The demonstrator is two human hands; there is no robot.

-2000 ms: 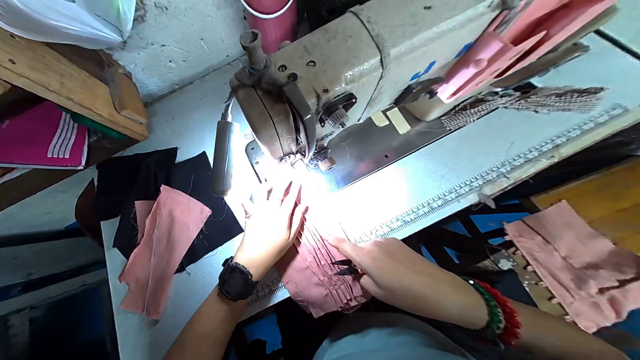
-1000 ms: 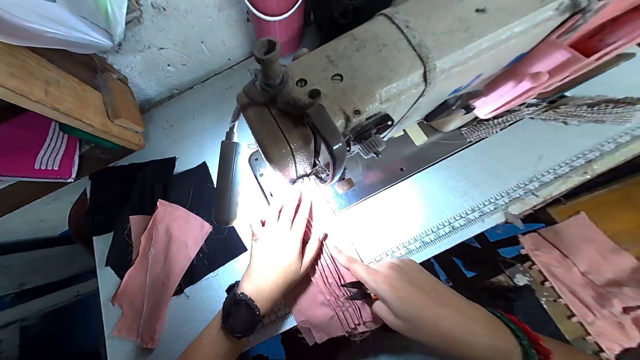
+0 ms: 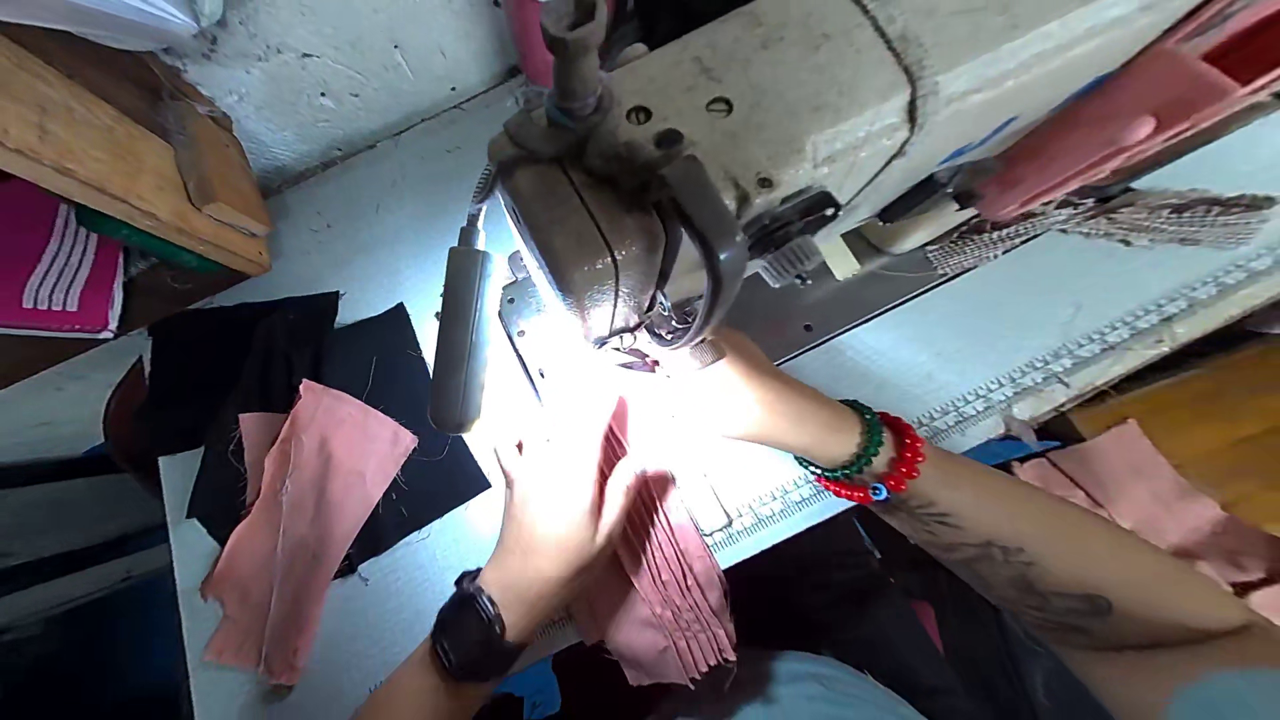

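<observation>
A pleated pink cloth [image 3: 670,590] runs from the needle area of a sewing machine [image 3: 610,240] over the table's front edge. My left hand [image 3: 565,500], with a black watch at the wrist, lies on the cloth with its fingers spread; glare washes out the fingertips. My right hand [image 3: 735,385] reaches in beside the presser foot, close under the machine head. Glare and the head hide its fingers, and whether it holds anything cannot be told. A small dark pointed tool tip [image 3: 638,366] shows by the needle. Green and red bead bracelets circle the right wrist.
A lamp [image 3: 461,340] hangs left of the needle. Pink cloth pieces [image 3: 300,520] lie over black cloth [image 3: 430,470] at the left. More pink cloth [image 3: 1150,490] is at the right, and a checked strip [image 3: 1180,218] lies behind the ruler tape [image 3: 1080,370]. A wooden shelf [image 3: 90,130] stands upper left.
My right hand has moved from the pleated cloth near the front edge up to the needle area. The dark tool it held over the pleats no longer shows there. My left hand stays on the cloth.
</observation>
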